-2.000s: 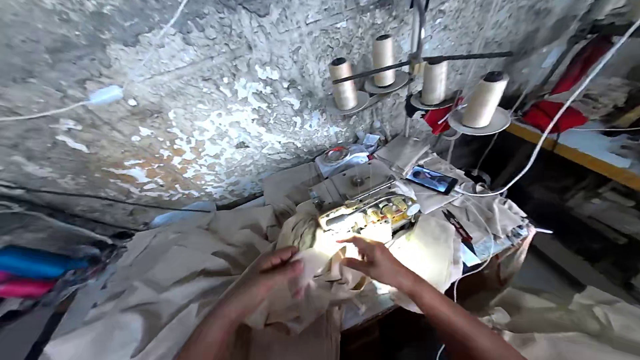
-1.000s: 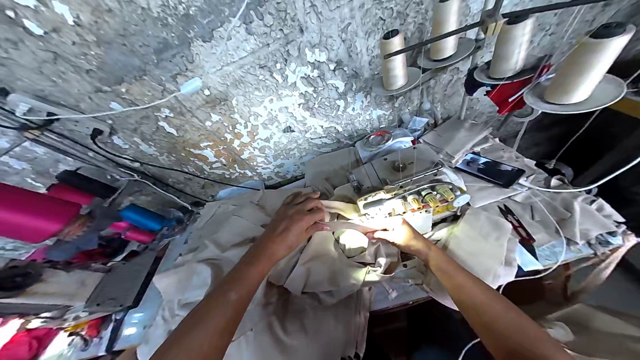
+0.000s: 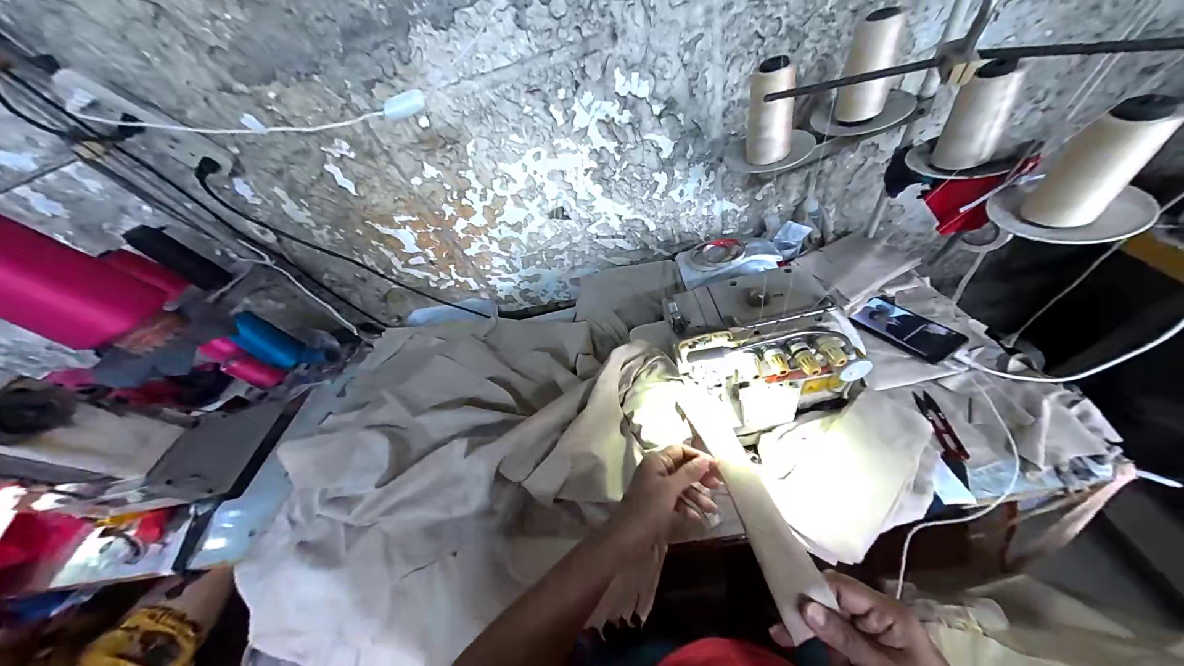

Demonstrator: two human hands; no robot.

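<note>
My left hand [image 3: 673, 486] pinches beige fabric just in front of the overlock sewing machine [image 3: 772, 361]. Lower right, my right hand [image 3: 860, 622] grips the end of a long beige fabric strip [image 3: 763, 518], which runs taut up to the machine's lit needle area. A large heap of beige fabric [image 3: 416, 444] spreads to the left of the machine. Beige thread cones [image 3: 1101, 162] stand on a rack at upper right. The needle and presser foot are lost in glare.
A phone [image 3: 909, 329] and thread snips [image 3: 942, 427] lie right of the machine, with a white cable [image 3: 1008, 490] looping past them. A peeling wall [image 3: 555, 166] rises behind. At far left are pink and blue thread cones [image 3: 268, 340] and part of a person's arm [image 3: 199, 601].
My right hand has moved from beside the machine down toward the lower right, with the strip's end in it. My left hand has moved toward the front of the machine.
</note>
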